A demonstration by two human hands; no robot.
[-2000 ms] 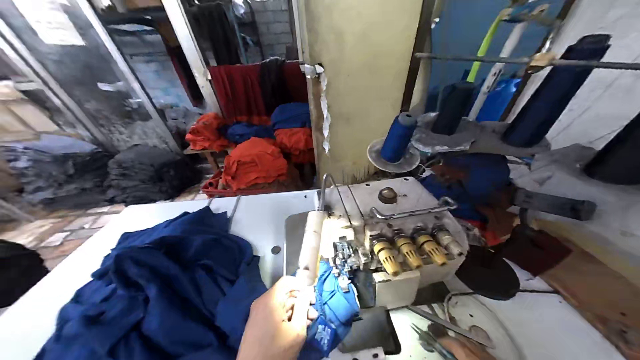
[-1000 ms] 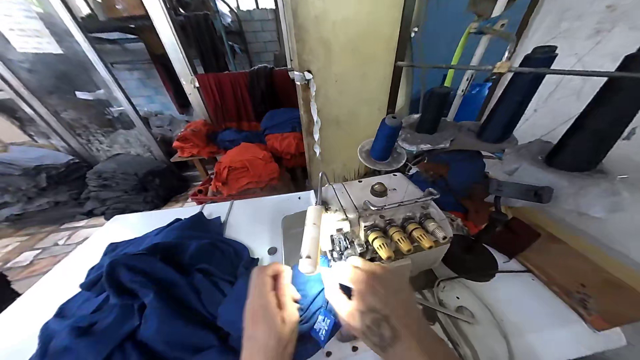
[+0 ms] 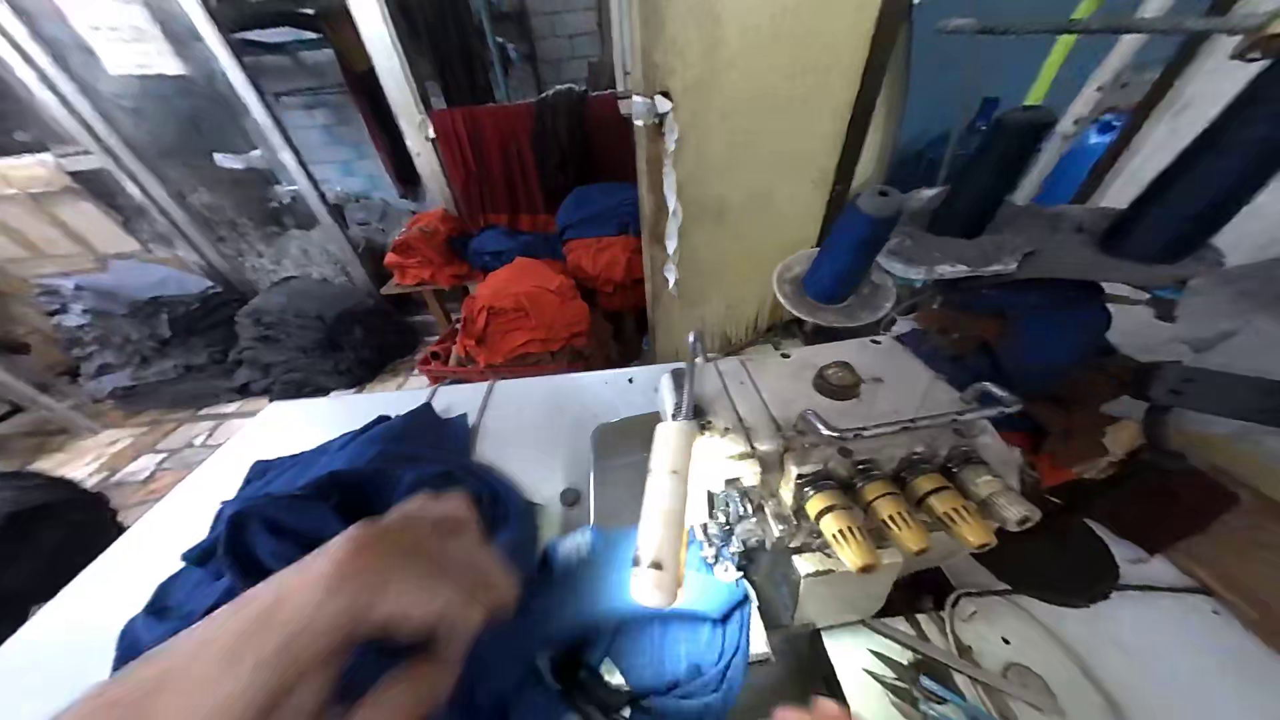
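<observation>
An overlock sewing machine (image 3: 850,400) with yellow tension dials (image 3: 880,515) stands at centre right. A white lamp tube (image 3: 665,510) lights the blue fabric (image 3: 690,650) at its presser foot. My left hand (image 3: 420,580), blurred, is over the heap of dark blue fabric (image 3: 330,500) to the left of the machine; whether its fingers grip the cloth is unclear. Only fingertips of my right hand (image 3: 812,710) show at the bottom edge, right of the lit fabric, so its hold is hidden. Metal snips or tweezers (image 3: 925,690) lie at lower right.
A blue thread cone (image 3: 853,245) stands on a round holder behind the machine, with darker cones (image 3: 990,170) farther right. Beyond the white table (image 3: 560,390) are orange cloth bundles (image 3: 525,310), grey fabric piles (image 3: 300,335) and a yellowish pillar (image 3: 750,170).
My left hand has moved left, from beside the presser foot to the dark blue heap. My right hand has dropped from the machine front to the bottom edge of view.
</observation>
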